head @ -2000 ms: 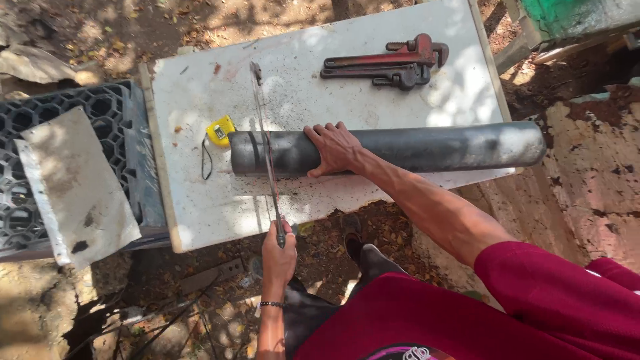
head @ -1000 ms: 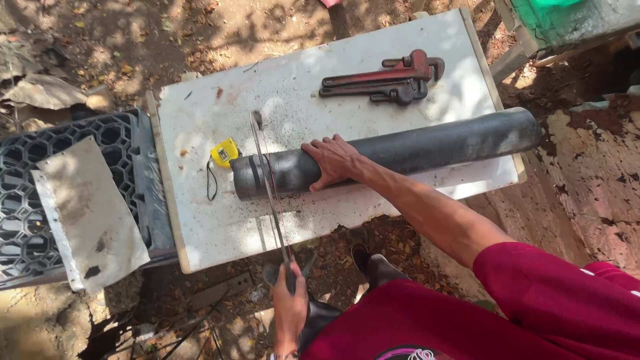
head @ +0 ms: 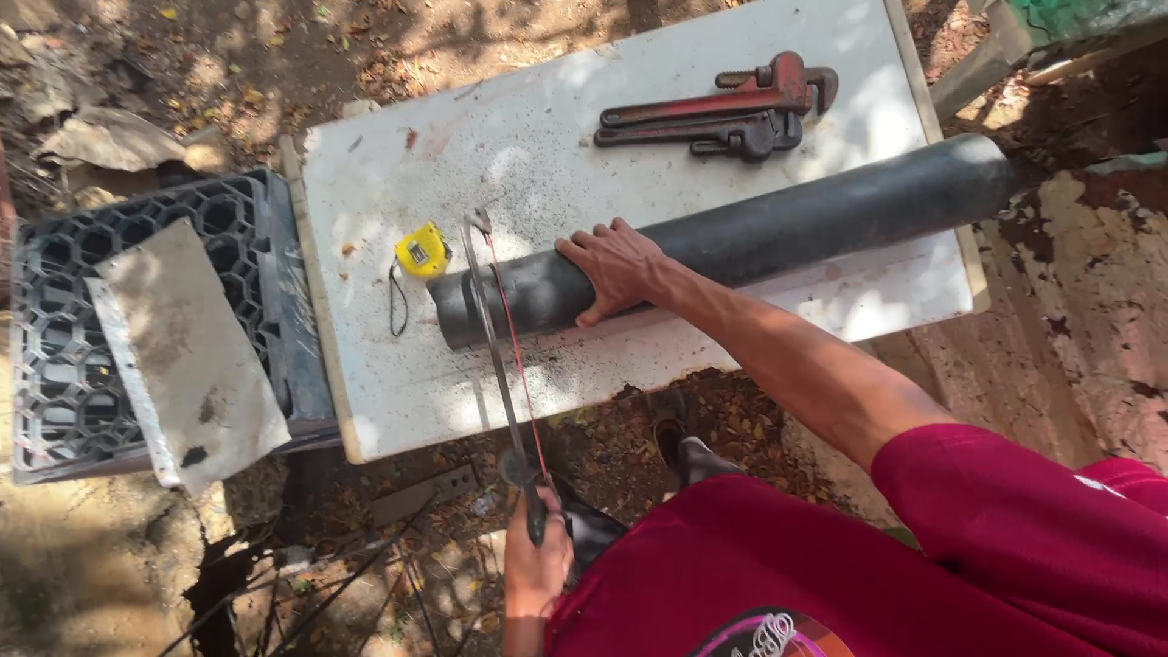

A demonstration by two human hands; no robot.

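My left hand (head: pixel 538 547) is closed around the handle of a hacksaw (head: pixel 497 356) with a red blade. The saw lies across a thick black plastic pipe (head: pixel 821 214) near its left end, close to a dark ring around the pipe. My right hand (head: pixel 620 269) grips the pipe from above, right of the saw, fingers spread over it and thumb on the near side. A yellow tape measure (head: pixel 422 252) with a black wrist strap sits just beyond the pipe's left end. The blade's contact with the pipe is too fine to tell.
A red pipe wrench (head: pixel 703 107) and a darker pipe wrench (head: pixel 666 132) lie on the white table (head: pixel 401 401), behind the pipe. Dark specks dot the tabletop. A black plastic crate (head: pixel 55 365) with a worn flat sheet (head: pixel 196 347) on it stands left.
My left hand has drawn the hacksaw back toward my body across the pipe since the earliest frame. My right hand stays on the pipe.
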